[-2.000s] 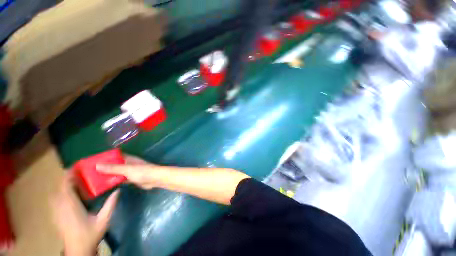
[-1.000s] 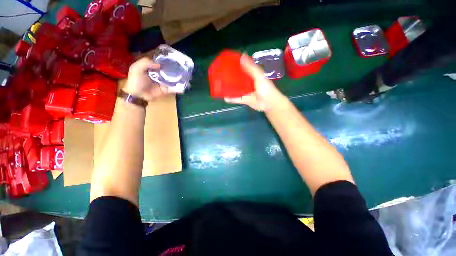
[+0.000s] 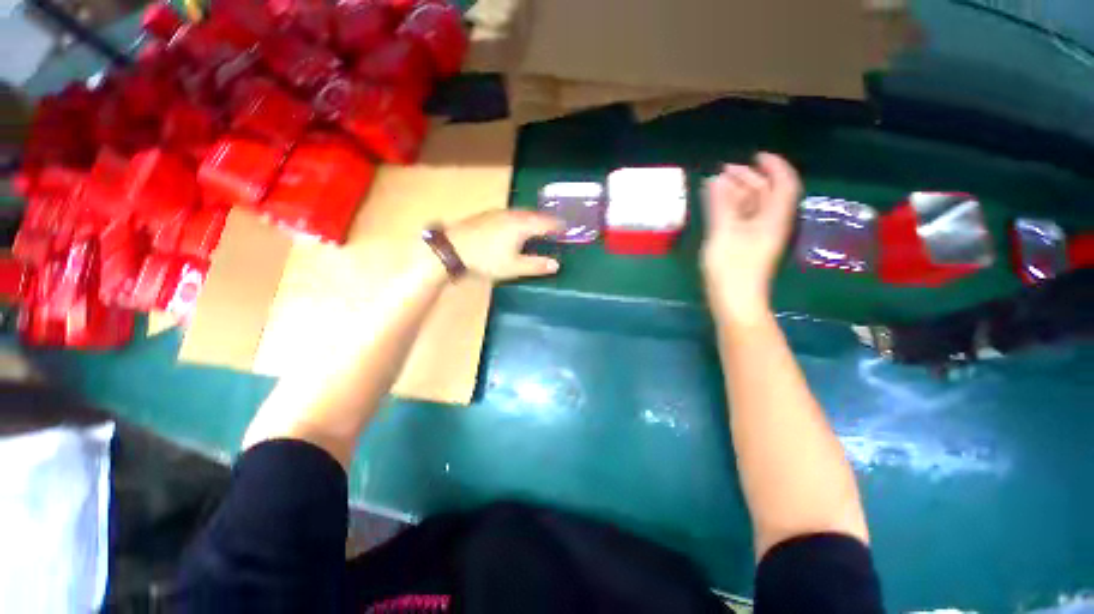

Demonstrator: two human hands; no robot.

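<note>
An open red tin body point(image 3: 645, 211), bright silver inside, stands on the green belt between my hands. A tin lid point(image 3: 573, 211), silver underside up, lies just left of it. My left hand point(image 3: 506, 245) is beside the lid, fingers apart and holding nothing; its fingertips are at the lid's left edge, and touching cannot be told. My right hand point(image 3: 750, 216) is raised right of the tin body, empty, with its fingers loosely curled and blurred.
A large pile of closed red tins point(image 3: 258, 144) lies at left, partly on a cardboard sheet point(image 3: 342, 294). Stacked cardboard point(image 3: 708, 46) is beyond the belt. More tin and lid pairs stand on the belt point(image 3: 672, 276) at right, where a dark arm point(image 3: 1008, 324) reaches over.
Both hands have let go: the lid from my left hand and the red tin from my right now sit side by side on the belt. The view has shifted left.
</note>
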